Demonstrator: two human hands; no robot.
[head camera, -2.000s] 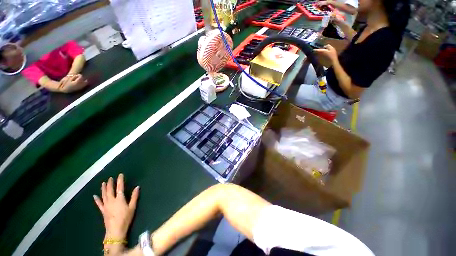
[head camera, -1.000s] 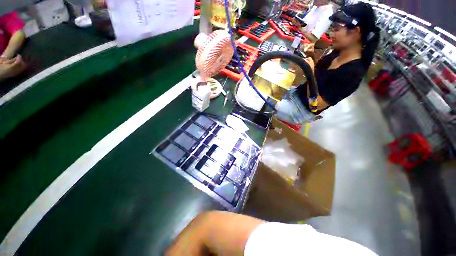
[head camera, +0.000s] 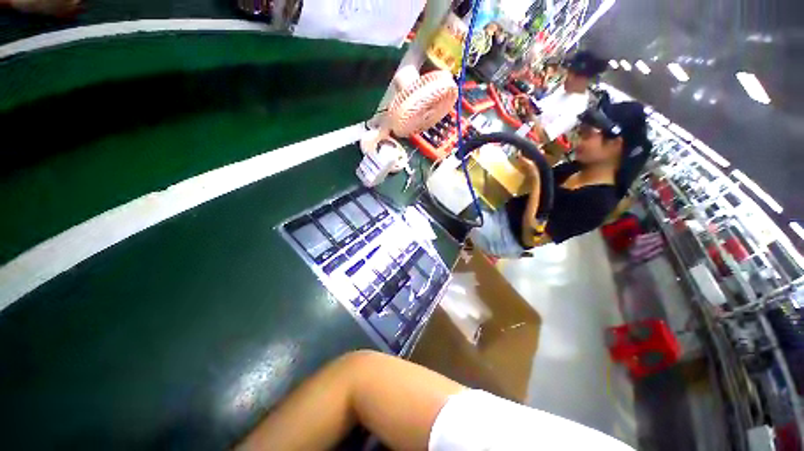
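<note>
A gridded parts tray (head camera: 361, 264) lies on the dark green bench (head camera: 203, 326) beside the conveyor. Its pockets look dark along the far-left row and at the near end, with strong glare in the middle. A white paper or wipe (head camera: 420, 224) lies at its far right edge. A bare forearm and white sleeve cross the bottom of the picture; the hand on that arm is cut off by the lower edge. My other hand is not in view.
An open brown carton (head camera: 498, 330) with pale plastic film stands at the bench's right edge. Beyond the tray are a white bottle (head camera: 379, 166), a pink fan (head camera: 423, 104), a black arched duct (head camera: 538, 167), a blue hose, red trays (head camera: 436, 134) and two seated people.
The view has swung right and tilted, bringing more of the aisle and shelving in. The hand spread on the bench two seconds ago is out of the picture; the forearm remains at the bottom.
</note>
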